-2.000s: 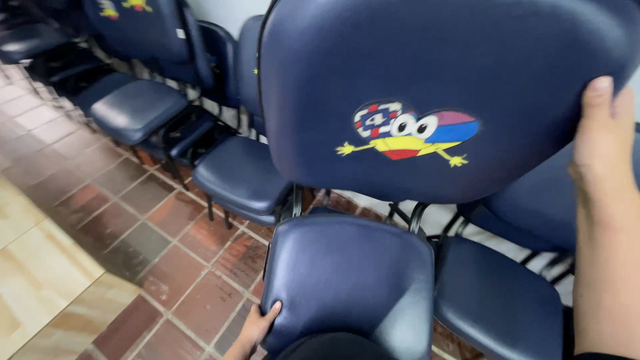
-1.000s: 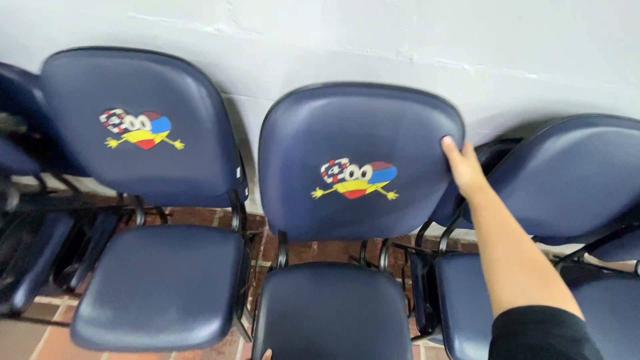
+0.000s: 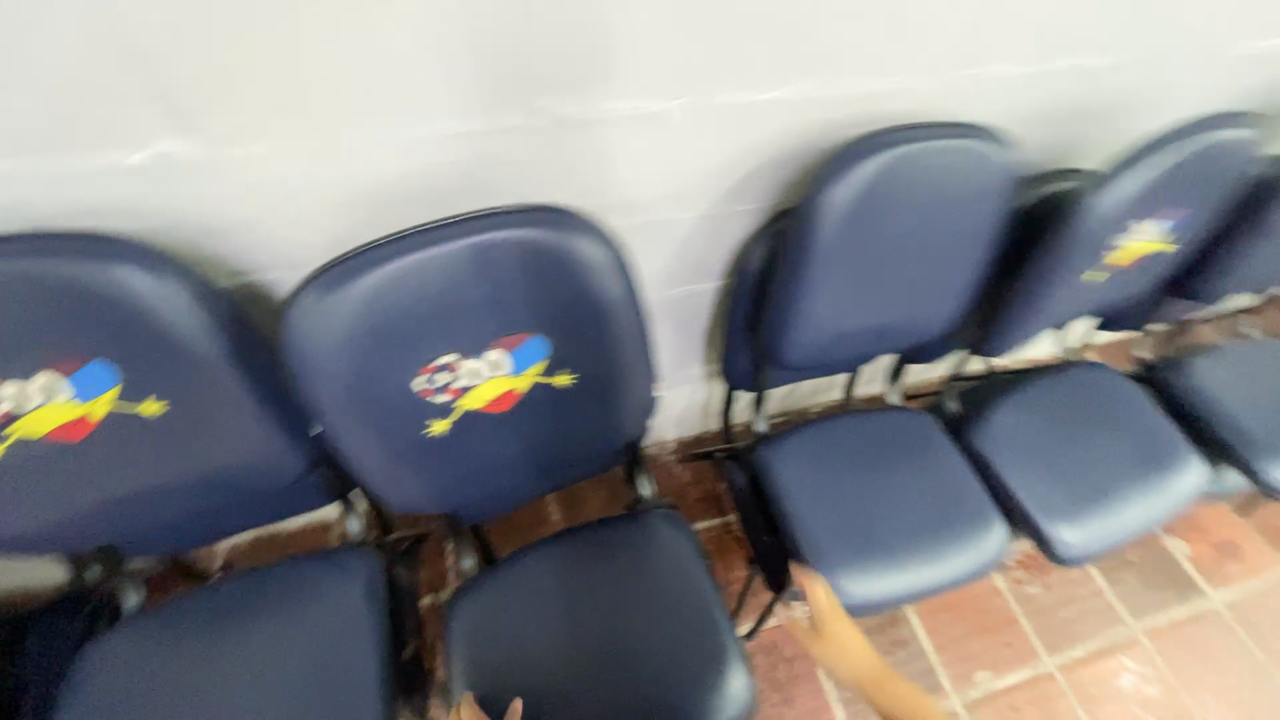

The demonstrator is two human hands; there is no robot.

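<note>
A dark blue padded chair stands at centre, its backrest (image 3: 480, 350) bearing a printed cartoon heart with eyes and yellow arms. Only the fingertips of my left hand (image 3: 485, 708) show, at the front left edge of that chair's seat (image 3: 600, 620); whether they grip it cannot be told. My right hand (image 3: 825, 620) is low, between this chair and the one on the right, beside the front corner of the right chair's seat (image 3: 880, 500). Blur hides whether its fingers touch the seat or frame.
Another printed chair (image 3: 150, 400) stands close on the left. More blue chairs, one with a printed backrest (image 3: 1140, 235), continue to the right. A white wall (image 3: 640, 100) rises behind the row. Red-brown floor tiles (image 3: 1060, 630) show at the lower right.
My right hand has left the top right edge of the printed backrest and is now low beside the right chair's seat. The view has swung to the right.
</note>
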